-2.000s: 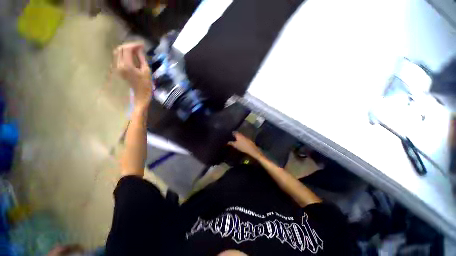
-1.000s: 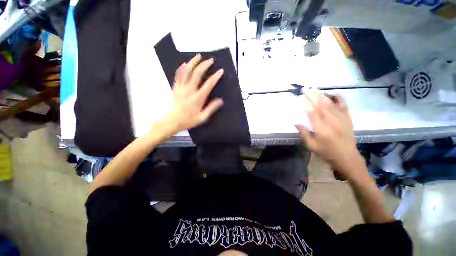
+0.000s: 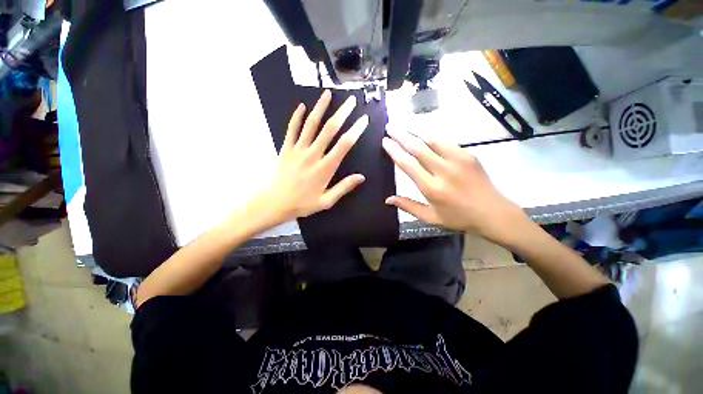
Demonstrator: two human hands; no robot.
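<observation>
A dark fabric panel (image 3: 351,208) with a notched top end lies on the white machine table, its upper right corner at the presser foot (image 3: 373,94). Its lower end hangs over the table's front edge. My left hand (image 3: 314,165) lies flat on the panel with fingers spread, pointing up towards the foot. My right hand (image 3: 441,178) rests at the panel's right edge, fingertips just below the foot, thumb at the edge lower down. Neither hand grips anything. The needle tip is too small to make out.
The sewing machine head (image 3: 509,23) spans the top. Black thread snips (image 3: 499,106), an orange stick (image 3: 499,68) and a black flat pad (image 3: 549,83) lie right of the needle. A white vented box (image 3: 655,123) stands far right. Stacked dark panels (image 3: 116,154) hang over the left table edge.
The panel has moved right and its top now meets the presser foot. My left hand moved with it. My right hand moved left to the panel's edge, and the snips now lie on the table.
</observation>
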